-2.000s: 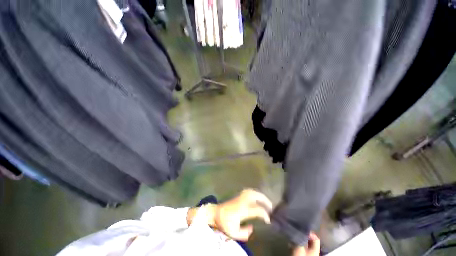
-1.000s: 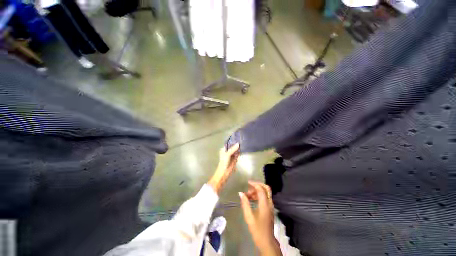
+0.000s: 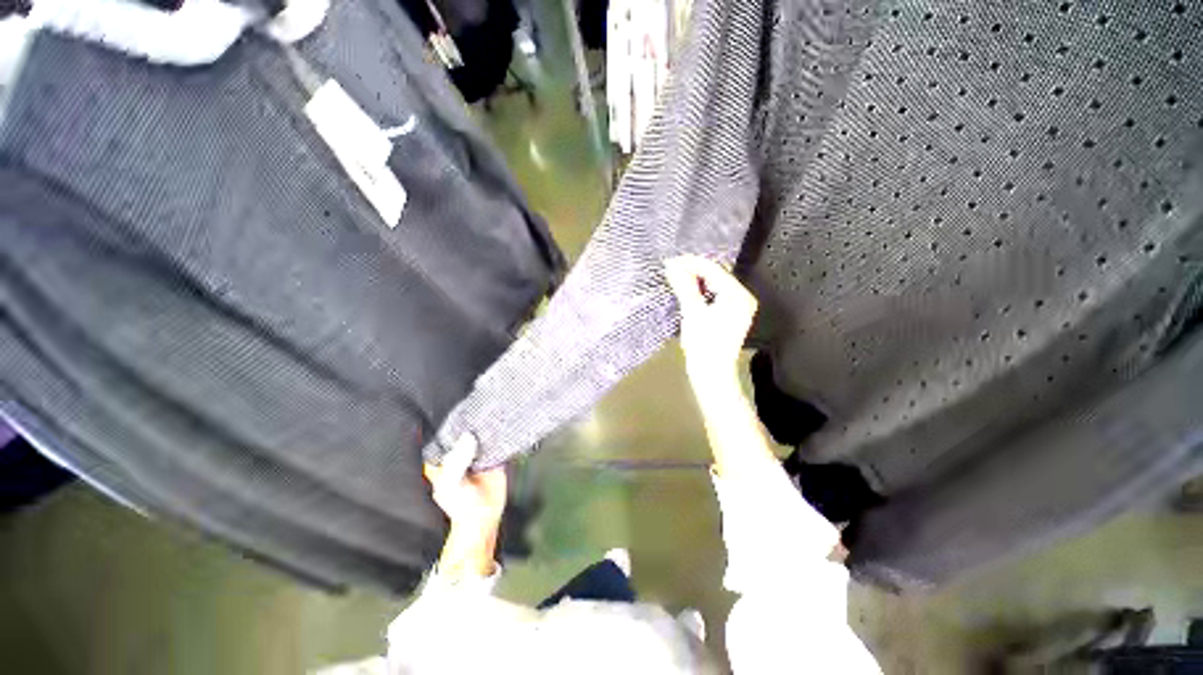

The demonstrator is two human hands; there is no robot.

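A grey striped sleeve (image 3: 581,323) stretches down and left from the patterned garment (image 3: 976,224) hanging on the right, which has small dark dots and a black scalloped edge below. My left hand (image 3: 468,495) grips the cuff end, its thumb on top of the fabric. My right hand (image 3: 712,310) pinches the sleeve's lower edge higher up, near the garment's body. The sleeve lies fairly flat and taut between both hands.
Another grey garment (image 3: 224,277) hangs close on the left, with a white hang tag (image 3: 356,152) and a pale collar (image 3: 145,29). White garments (image 3: 636,66) hang farther off. Dark items show at the lower right.
My left hand has moved down and left with the cuff, pulling the sleeve across. My right hand, empty before, has risen and taken hold of the sleeve. The view has shifted.
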